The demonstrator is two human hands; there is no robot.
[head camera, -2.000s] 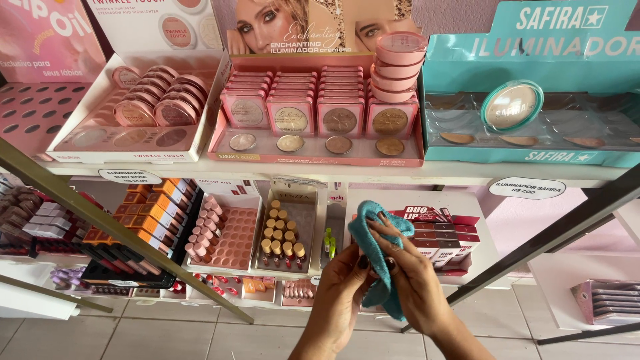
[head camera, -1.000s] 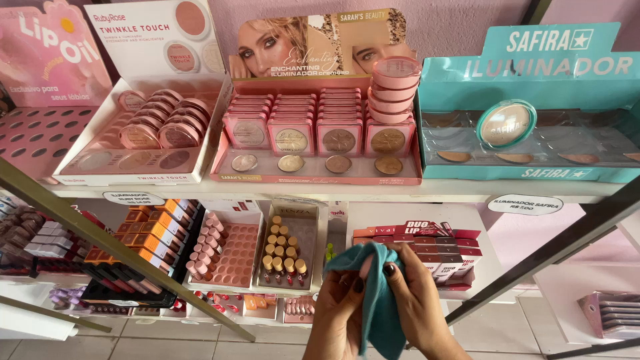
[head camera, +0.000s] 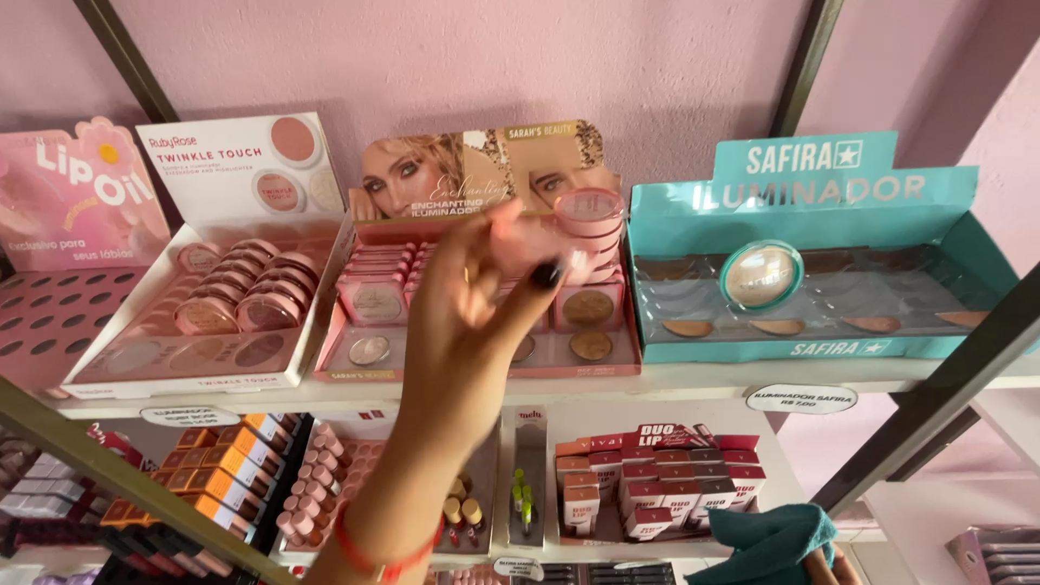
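My left hand (head camera: 467,292), with a red string bracelet at the wrist, is raised before the pink highlighter display box (head camera: 487,378). Between its fingers is a blurred round pink compact (head camera: 532,244), just left of a stack of round pink compacts (head camera: 591,227); whether the two touch is unclear. Low at the right, my right hand (head camera: 841,569) holds a teal cloth (head camera: 772,544), its fingers mostly hidden. Rows of square pink compacts (head camera: 374,296) stand in the box, partly covered by my left hand.
A teal display box (head camera: 812,349) with one round compact (head camera: 761,276) stands right. Left is a white box of round compacts (head camera: 268,301). Below are boxed lip products (head camera: 666,479) and lip gloss tubes (head camera: 317,479). Metal shelf bars (head camera: 934,406) slant across both sides.
My left hand has moved up to the compact stack, holding a pink compact. My right hand has moved away to the lower right with the cloth. Earlier both hands were together at the cloth.
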